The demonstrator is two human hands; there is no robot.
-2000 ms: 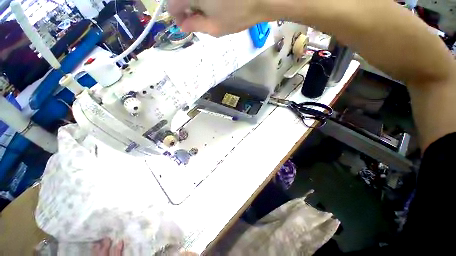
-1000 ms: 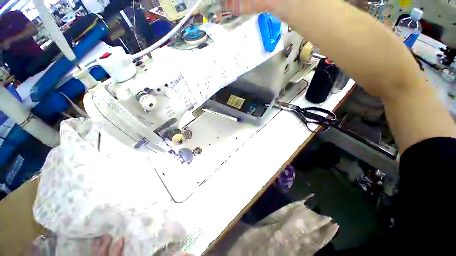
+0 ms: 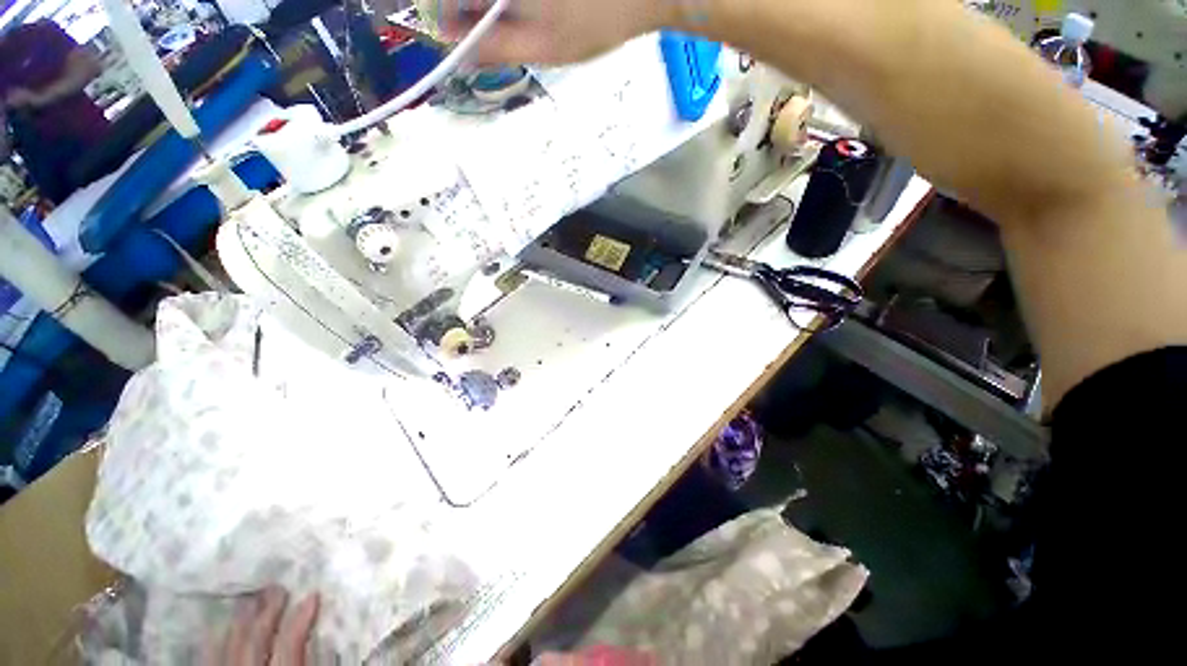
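Note:
The garment body [image 3: 195,494], pale cloth with grey blotches, lies bunched on the left of the white table and over its front edge. My left hand [image 3: 271,630] rests on it at the bottom edge; only some fingers show, so its hold is unclear. My right hand [image 3: 573,29] is raised over the back of the sewing machine [image 3: 547,169], near a white curved tube. It is blurred and cut off by the top edge; whether it holds anything is unclear. The needle area [image 3: 475,386] is beside the cloth, with no hand at it. A browner cut piece [image 3: 729,586] hangs below the table edge.
Black-handled shears [image 3: 814,293] and a black thread cone [image 3: 828,202] lie and stand at the table's right. A grey tray [image 3: 625,267] sits under the machine arm. A blue holder [image 3: 693,76] is on the machine. A person [image 3: 52,78] is at the far left.
My right hand moved right and up, mostly out of view, then came back left and lower over the machine. My left hand stays on the cloth. The camera view shifted slightly.

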